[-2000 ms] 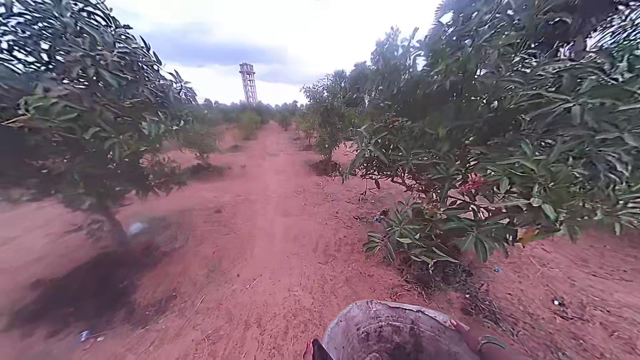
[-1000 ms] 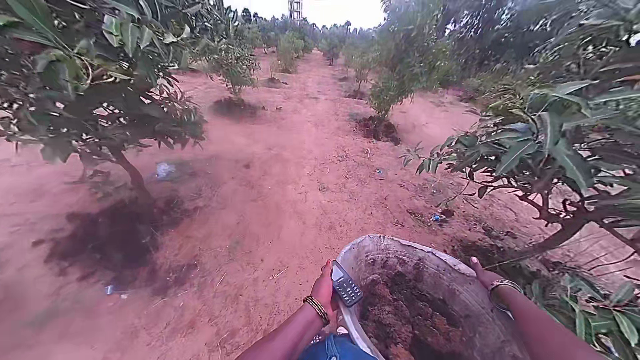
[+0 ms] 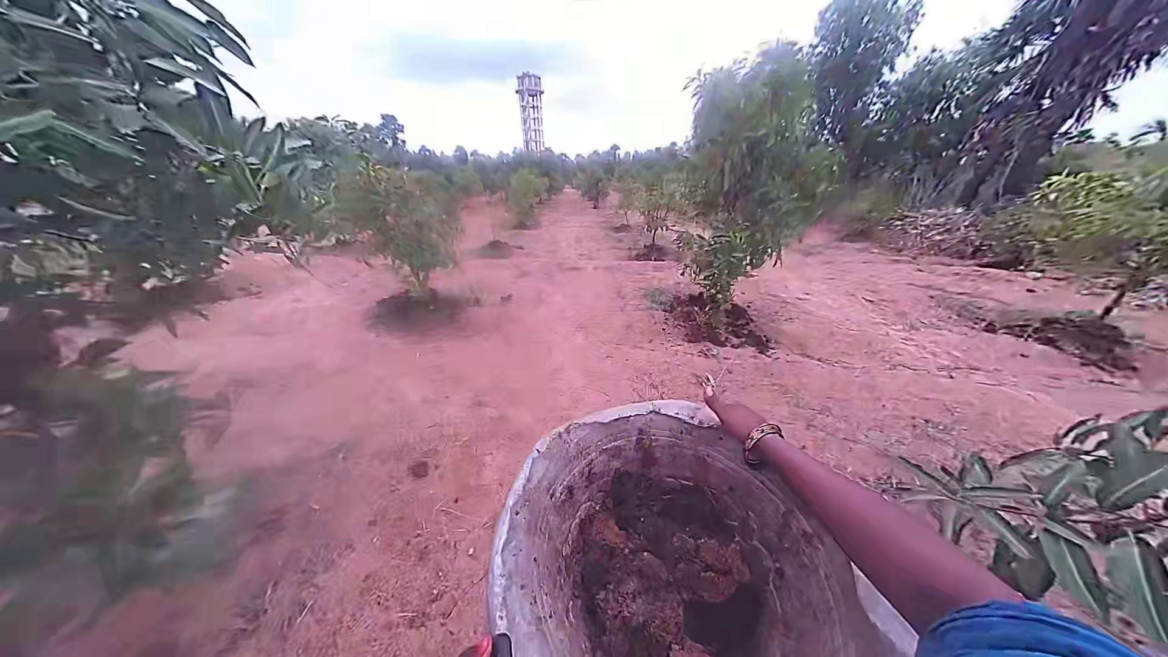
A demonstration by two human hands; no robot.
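Note:
A large worn basin (image 3: 538, 511) with a pale rim fills the lower middle of the view. Dark brown, crumbly soil or manure (image 3: 648, 566) lies in its bottom. My right hand (image 3: 725, 406), with a bangle at the wrist, grips the far right part of the rim, its arm stretched along the basin's right side. Only a fingertip or two of my left hand (image 3: 479, 648) shows at the bottom edge, against the basin's left rim beside a small black object, mostly cut off by the frame.
A reddish dirt path (image 3: 570, 301) runs straight ahead between rows of young trees. Leafy branches (image 3: 100, 182) crowd the left side, and long leaves (image 3: 1086, 520) reach in at the lower right. Dark soil (image 3: 716, 324) rings a sapling's base. A lattice tower (image 3: 530, 112) stands far off.
The view has tilted up and moved along the path. My right hand has gone to the basin's far rim. The mobile phone seen in my left hand a second ago is mostly out of view.

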